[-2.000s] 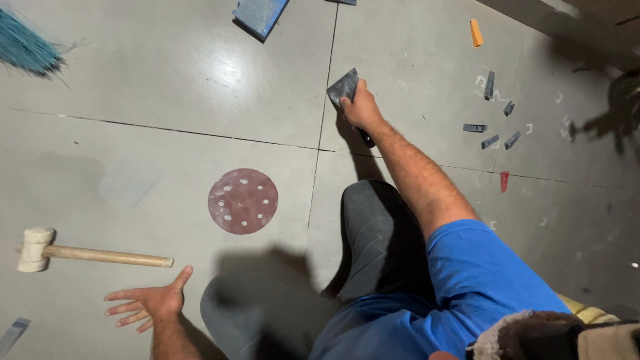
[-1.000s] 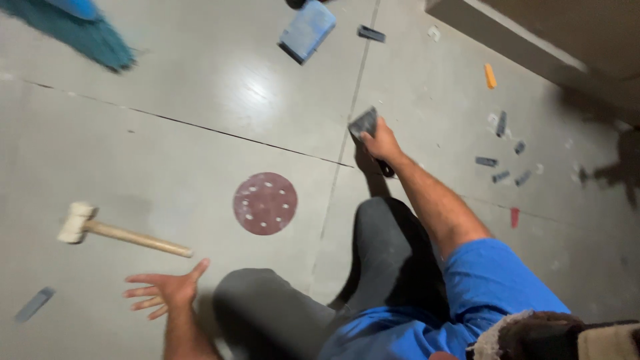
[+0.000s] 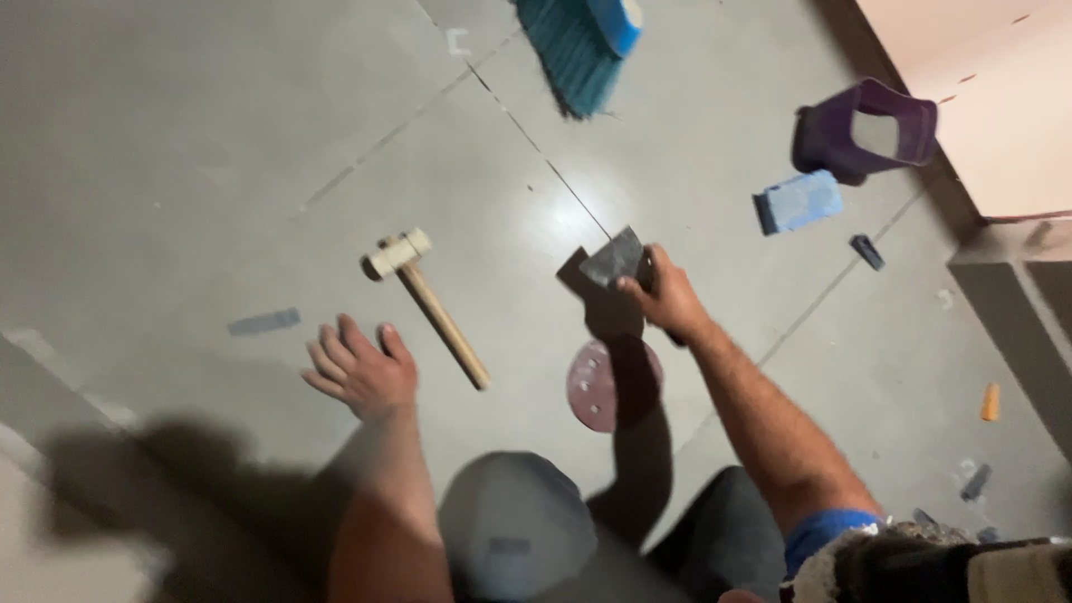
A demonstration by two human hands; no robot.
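My right hand (image 3: 670, 293) grips a putty knife (image 3: 615, 258) by its dark handle, the broad grey blade pointing up and left over the tiled floor. Its shadow falls across a round reddish sanding disc (image 3: 590, 385) with holes, lying below the blade. My left hand (image 3: 364, 364) holds nothing, its fingers spread above the floor. Just right of that hand lies a mallet with a pale head (image 3: 402, 254) and a wooden handle (image 3: 444, 322). A flat grey strip (image 3: 264, 322) is on the floor to the left of my left fingers.
A teal-bristled broom (image 3: 578, 63) is at the top. A purple container (image 3: 909, 126) stands by the wall at the right, beside a light blue block (image 3: 800, 201). Dark tile wedges (image 3: 867, 251) and an orange one (image 3: 991, 402) lie on the right. A ledge edges the floor there.
The view has swung strongly left, bringing the purple container into sight. My left hand is now beside the mallet's handle and near the grey strip. My right hand still grips the putty knife.
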